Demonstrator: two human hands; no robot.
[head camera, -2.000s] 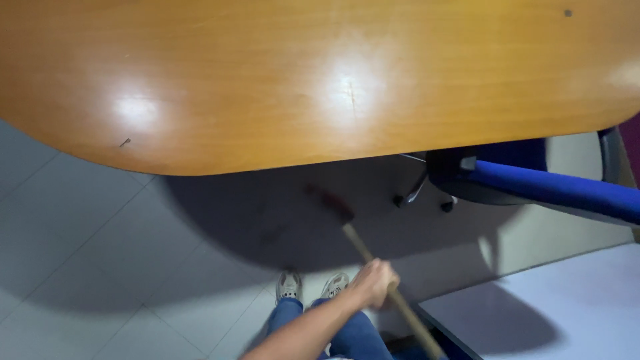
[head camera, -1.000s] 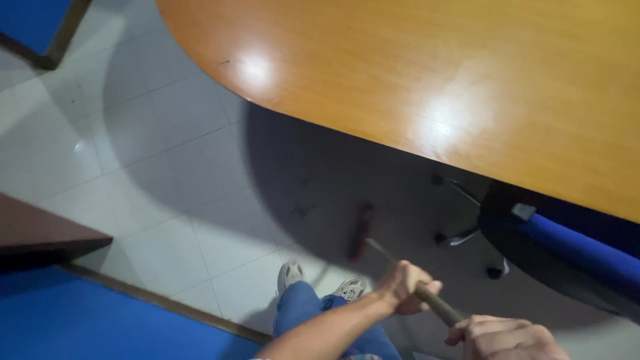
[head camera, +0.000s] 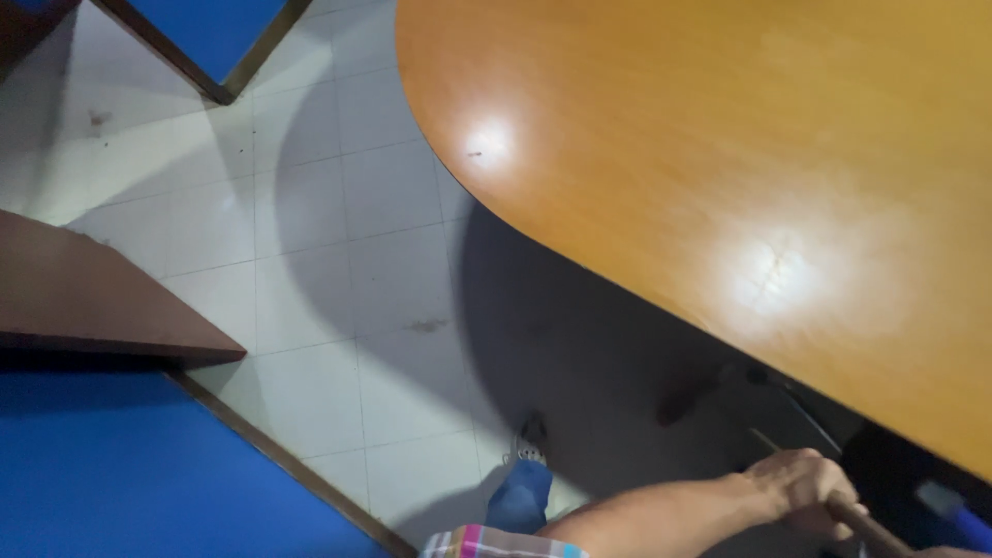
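Observation:
My left hand (head camera: 806, 488) is closed around the wooden handle (head camera: 868, 527) of what looks like a long-handled broom, at the lower right. The handle slants up and left to a dark red, blurred head (head camera: 682, 399) on the shaded floor, beside the table's edge. A sliver of my right hand (head camera: 942, 552) shows at the bottom right edge, where the upper handle runs into it; its fingers are cut off by the frame. A smudge (head camera: 428, 324) marks the pale floor tiles left of the table's shadow.
A large wooden table (head camera: 697, 155) with a rounded end fills the upper right. Under its edge at the lower right are chair parts (head camera: 961, 511), partly blue. Blue panels (head camera: 170, 465) with brown edging and a brown wooden surface (head camera: 93, 294) stand left. My shoe (head camera: 532, 446) is on the floor.
The view has swung left, showing more floor and blue panels. The broom head now lies nearer the chair, further right from my feet. My right hand, plain one second ago, is almost out of frame.

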